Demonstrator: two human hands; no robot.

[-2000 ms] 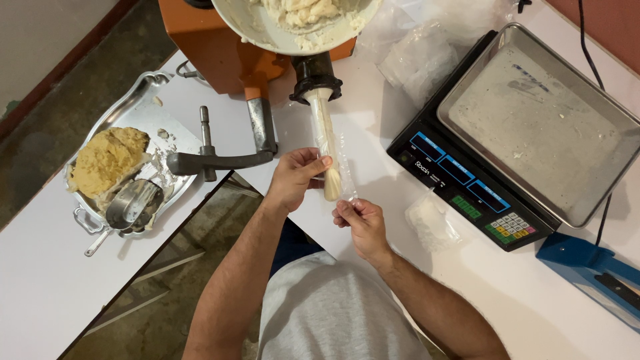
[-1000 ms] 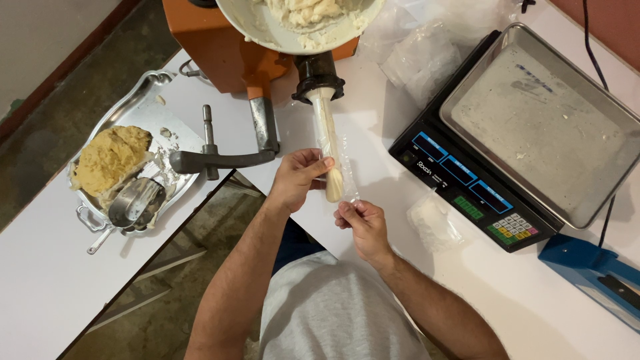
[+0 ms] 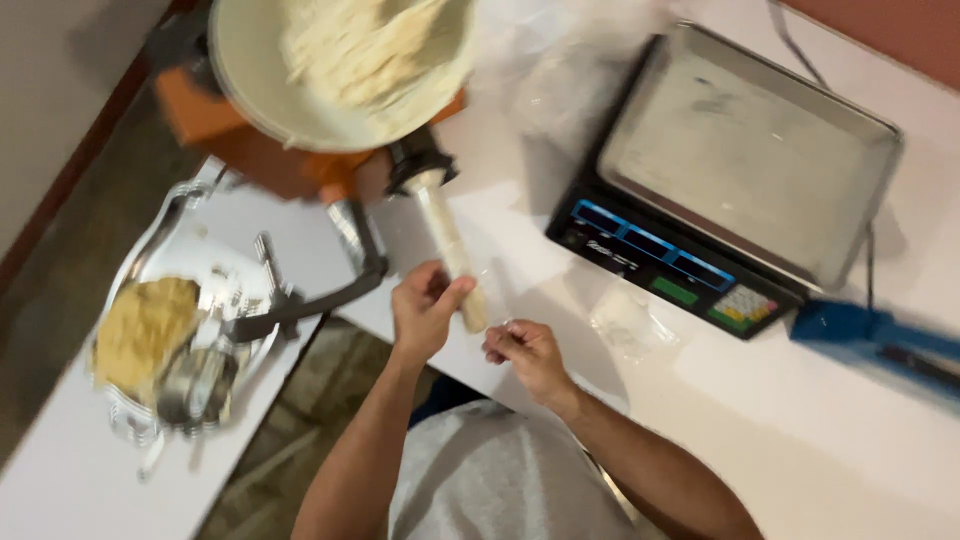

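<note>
A pale dough-like roll in clear plastic (image 3: 444, 225) runs down from the black nozzle (image 3: 420, 161) of an orange machine (image 3: 247, 150). My left hand (image 3: 426, 311) grips this roll near its lower end, thumb on top. Just below and right of the roll's tip, my right hand (image 3: 531, 356) pinches the clear plastic with thumb and fingers. Above them, a round pale bowl (image 3: 251, 82) on the machine holds soft whitish dough (image 3: 367, 60). The hand crank (image 3: 322, 304) extends to the left of my left hand.
On the left lies a silver tray (image 3: 139, 259) with a yellow dough mass (image 3: 146, 330) and a metal cup (image 3: 191, 386). A scale with a steel pan (image 3: 750, 150) stands at right, beside a blue device (image 3: 877, 334). Plastic bags (image 3: 634, 322) lie below the scale and behind the nozzle.
The view has shifted and tilted, with some blur. Both hands keep about the same hold at the lower end of the roll; no other change is plain.
</note>
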